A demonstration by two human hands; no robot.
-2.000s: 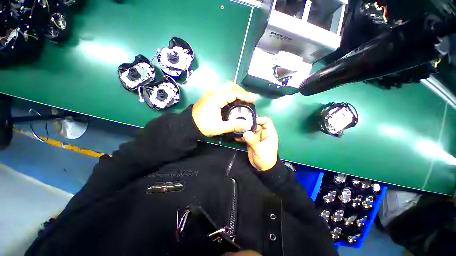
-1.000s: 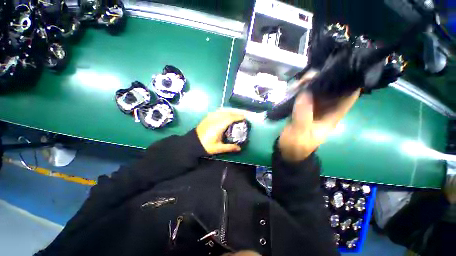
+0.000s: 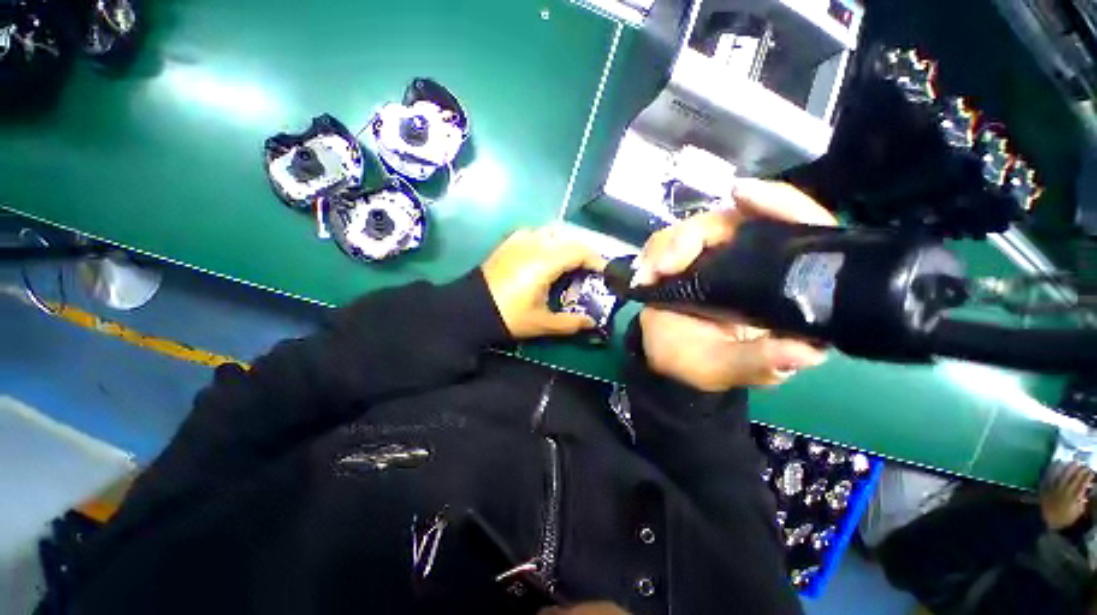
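My left hand [image 3: 535, 284] is closed around a small round black housing unit [image 3: 585, 296] with a silvery centre, near the bench's front edge. My right hand [image 3: 717, 322] grips a thick black screwdriver [image 3: 782, 286] lying nearly level, its nose pointing left at the unit. The nose reaches the unit's right side; whether the tip sits on a screw is hidden. Three housing units with silver-white centres [image 3: 380, 221] lie together on the green mat to the left.
A grey-white screw feeder [image 3: 752, 117] stands just behind my right hand. Dark units with bright ends [image 3: 959, 124] lie behind it at right. More dark units [image 3: 111, 17] are at far left. A blue-edged parts tray [image 3: 845, 529] sits below the bench. Another person's hand [image 3: 1063, 495] shows at far right.
My right hand has left the unit, taken the screwdriver and brought it left to the unit. My left hand keeps holding the unit. The unit lying at right is no longer visible.
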